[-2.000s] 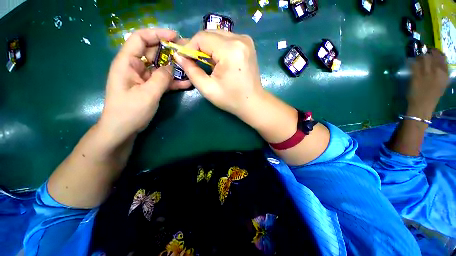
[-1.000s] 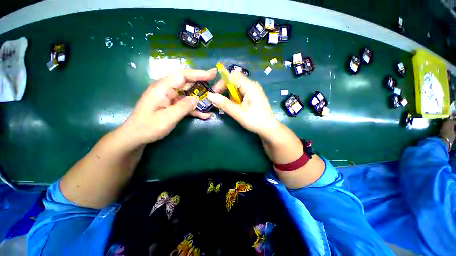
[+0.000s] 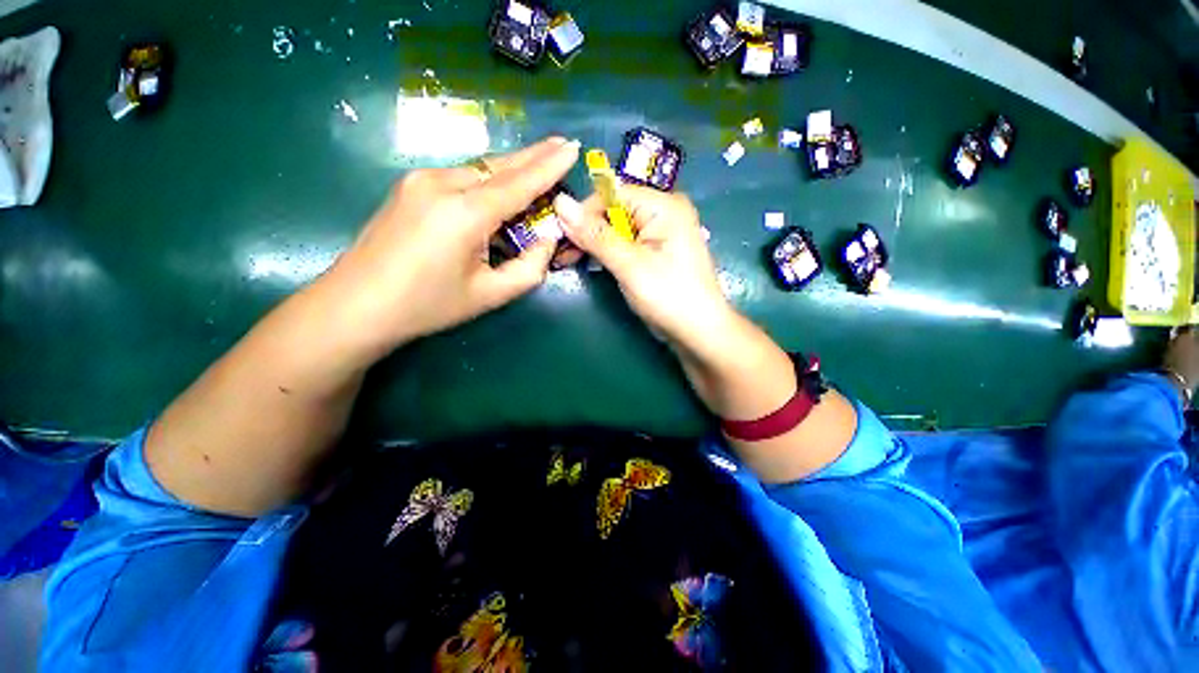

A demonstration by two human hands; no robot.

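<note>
A small black electronic unit (image 3: 533,226) with gold and white details is held between my hands, partly hidden by fingers. My left hand (image 3: 441,250) grips it from the left, its fingers stretched across the far side. My right hand (image 3: 654,250) touches the unit's right side with the thumb and holds yellow tweezers (image 3: 615,208), which point up and away from me. The tweezers' lower end is hidden in the right hand. Another black unit (image 3: 651,158) lies on the table just beyond my right hand.
More black units lie on the green table (image 3: 171,316), such as two at the right (image 3: 794,258) and one at far left (image 3: 140,76). Small white squares (image 3: 773,220) lie loose. A yellow tray (image 3: 1153,237) stands at far right near another person's blue sleeve (image 3: 1131,460). A white object (image 3: 24,118) is at the left edge.
The view has shifted. The held unit has turned: its gold inner face showed before, now a face with white details shows. My left fingers have straightened across it.
</note>
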